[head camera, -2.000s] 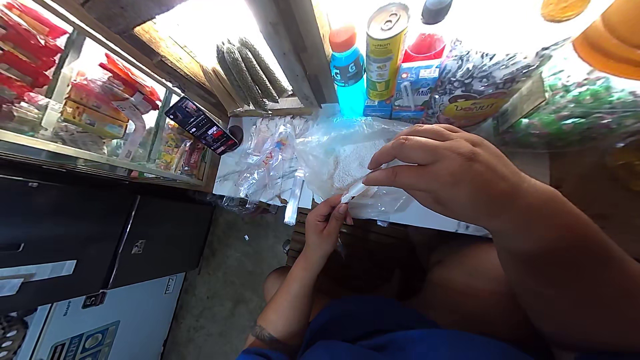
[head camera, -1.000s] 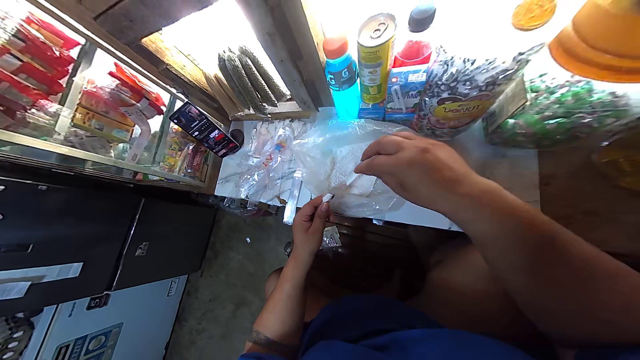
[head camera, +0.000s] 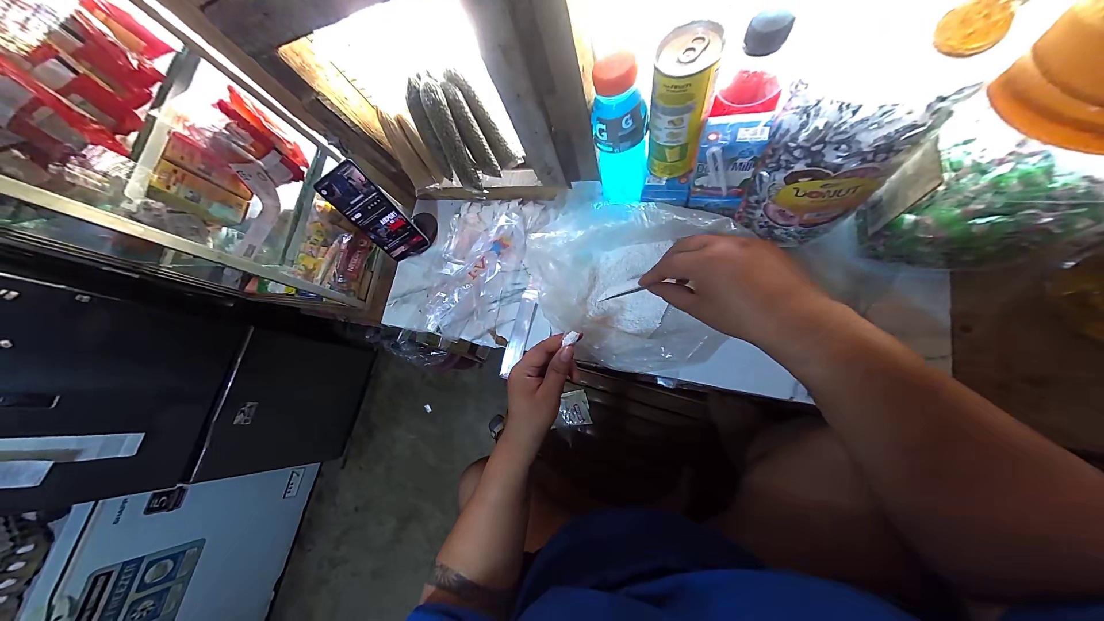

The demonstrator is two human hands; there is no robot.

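Observation:
My left hand (head camera: 541, 379) pinches a small white plastic packet (head camera: 570, 339) between thumb and fingertips, just off the front edge of the table. In my right hand (head camera: 742, 280) is a thin pointed tool (head camera: 623, 292), perhaps a small knife or spatula, its tip at white powder (head camera: 634, 315). That powder lies in an open clear plastic bag (head camera: 569, 246) on the white marbled tabletop (head camera: 759, 373). A narrow clear strip (head camera: 520, 328) lies left of the bag. Farther left are small clear plastic bags (head camera: 474, 280) in a loose heap.
Behind the powder stand a blue drink bottle (head camera: 619, 129), a yellow can (head camera: 684, 103) and a blue carton (head camera: 733, 155). Large candy bags (head camera: 819, 190) fill the right rear. A phone (head camera: 371, 210) leans at the left beside a glass display case (head camera: 172, 207). Dried bundles (head camera: 453, 125) stand behind.
My hands have moved apart from their meeting place at the small white packet. The right hand has gone to the powder, and the thin tool now shows in it.

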